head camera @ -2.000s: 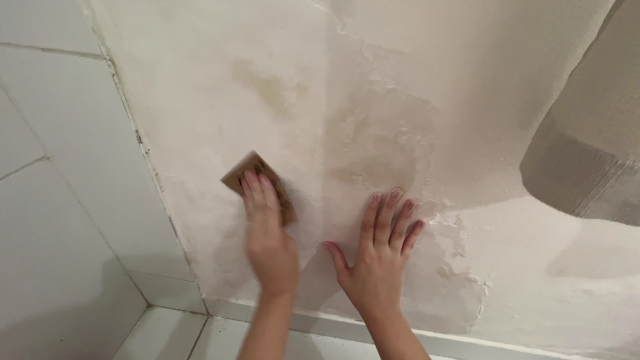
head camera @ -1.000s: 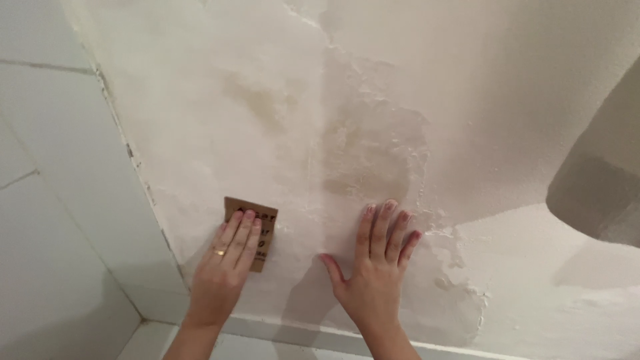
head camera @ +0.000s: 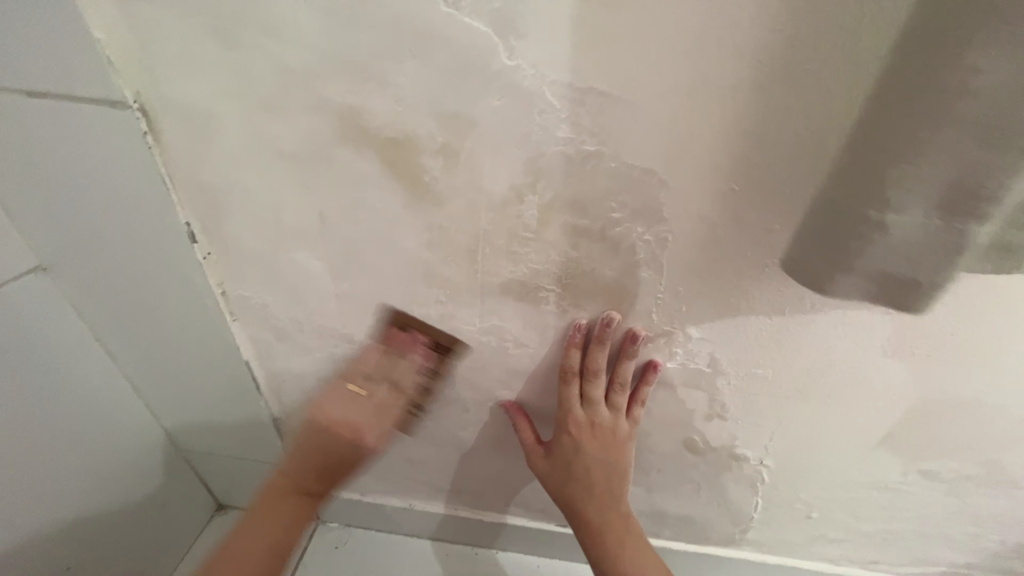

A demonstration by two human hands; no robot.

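My left hand [head camera: 360, 400], blurred and with a ring on one finger, presses a piece of brown sandpaper [head camera: 448, 346] against the plastered wall [head camera: 320, 240]. Writing shows on the sheet's back. To its right, my right hand [head camera: 592, 424] rests on the wall with its fingers apart and holds nothing; whitish dust coats the fingertips. Above and beside the right hand, the paint is cracked and peeling [head camera: 664, 256] in a rough patch. Yellowish-brown stains [head camera: 400, 160] mark the wall above the sandpaper.
White tiles [head camera: 88, 240] meet the wall at the left along a chipped edge [head camera: 190, 232]. More white tiles [head camera: 384, 552] and a narrow ledge [head camera: 704, 552] run along the bottom. A large greyish rounded object [head camera: 888, 200], its kind unclear, occupies the upper right.
My left hand has shifted with the sandpaper between frames, lower than two seconds ago, and the sheet's tilt has changed. My right hand stays at nearly the same spot on the wall.
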